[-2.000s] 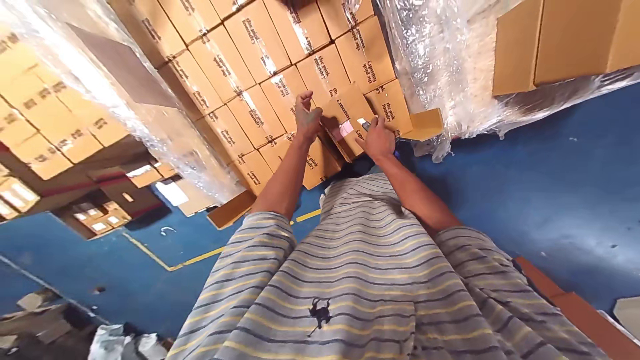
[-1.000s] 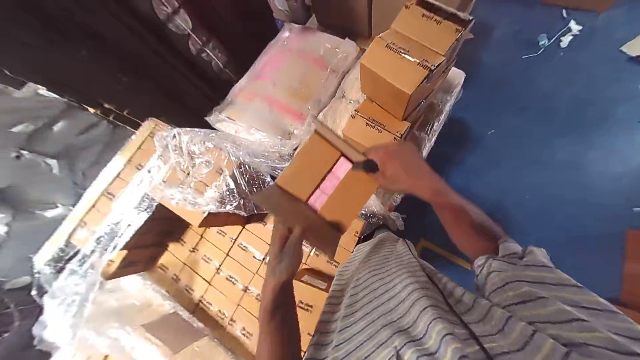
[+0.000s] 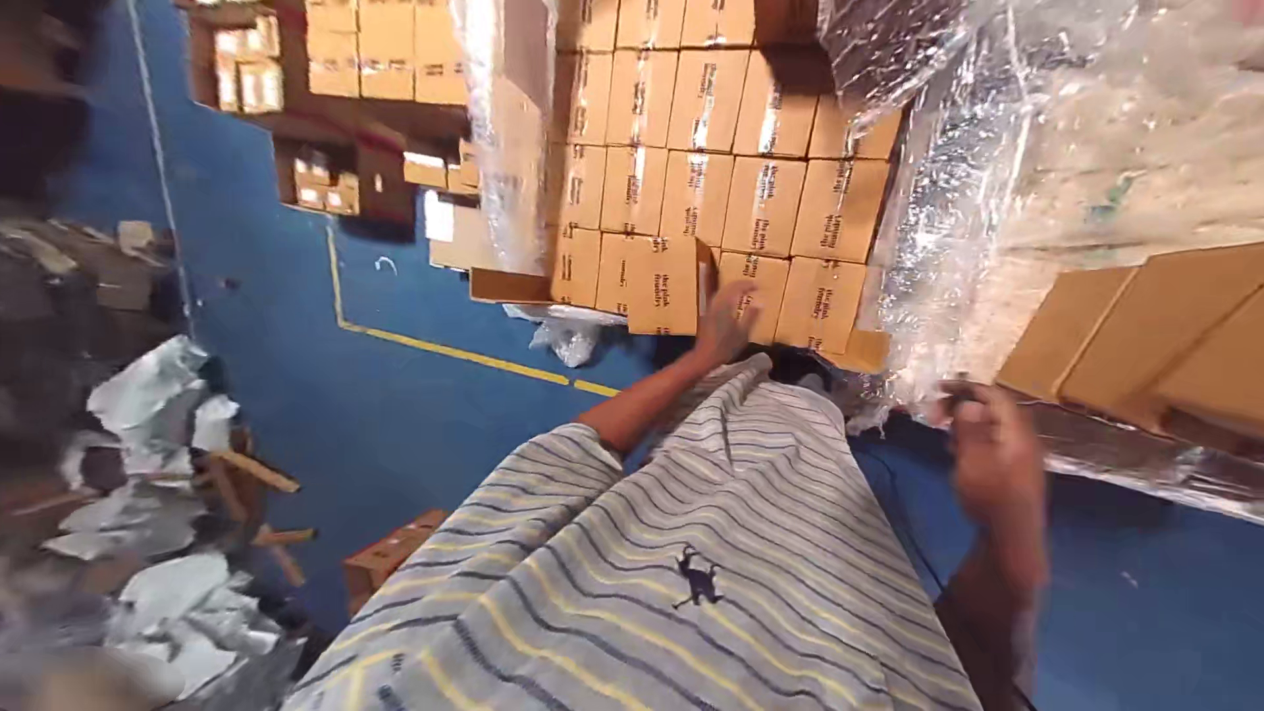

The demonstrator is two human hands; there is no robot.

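Observation:
Rows of small taped cardboard boxes (image 3: 699, 104) bearing print fill a large wrapped stack in front of me. One cardboard box (image 3: 664, 288) sits raised at the near edge, overlapping its neighbours, with its right side seemingly open. My left hand (image 3: 729, 321) is at that box's right side, fingers spread over the front row; whether it touches the box I cannot tell. Off to the right, beside the clear plastic wrap (image 3: 948, 217), my right hand (image 3: 987, 425) is blurred, its fingers closed around a small dark object that I cannot identify.
Flattened cardboard (image 3: 1106, 336) lies at the right. More boxes (image 3: 385, 49) stand at the upper left. Crumpled paper and wrap (image 3: 163, 395) litter the left side. A yellow line (image 3: 444, 350) crosses the blue floor, and a brown box (image 3: 390, 558) stands at the lower left.
The view has swung back to the stack. The opened box with pink contents is no longer between my hands, which are now apart, the right one further to the right.

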